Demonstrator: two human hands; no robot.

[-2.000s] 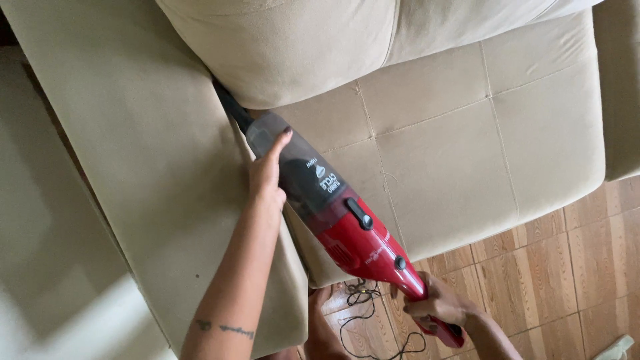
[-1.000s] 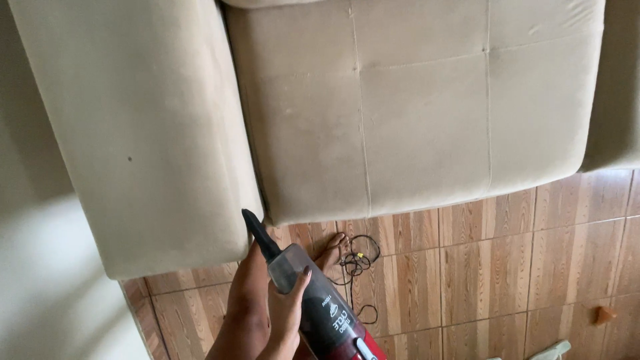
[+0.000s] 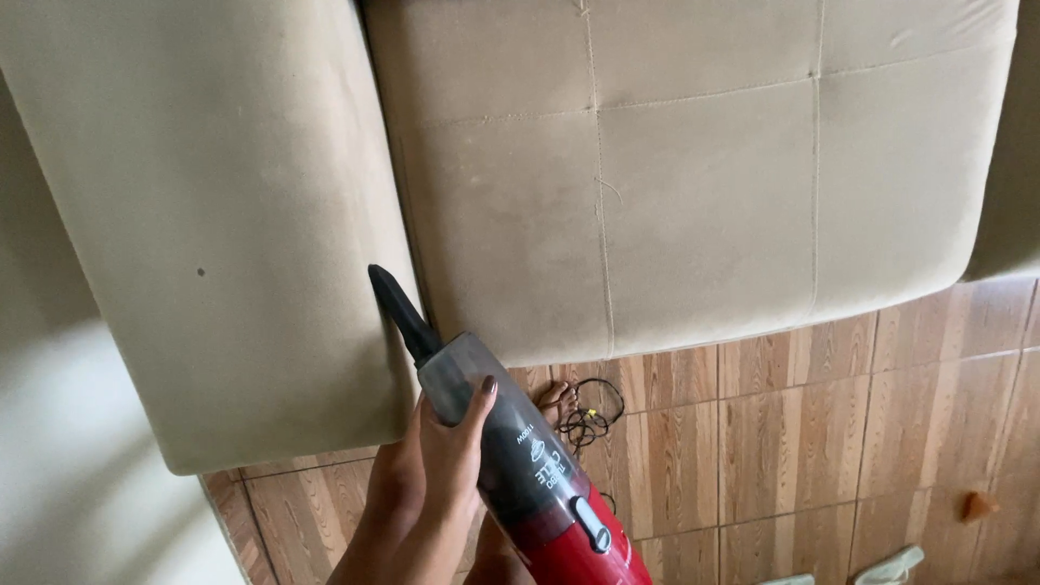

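My left hand grips the clear dust canister of a red handheld vacuum cleaner from its left side, thumb on top. The black crevice nozzle points up and left, its tip over the inner edge of the beige sofa armrest, near the gap beside the seat cushion. Whether the tip touches the fabric I cannot tell. The vacuum's rear end runs out of the frame at the bottom. My right hand is out of view.
Below the sofa lies a wood-patterned tile floor. A coiled black cord with a yellow tag lies by a bare foot. An orange-brown object and a pale object are at the lower right. A white wall stands left.
Two seconds ago the nozzle was down in the gap by the back cushion; now it is over the armrest's front part. My right hand has gone out of view. The view has shifted.
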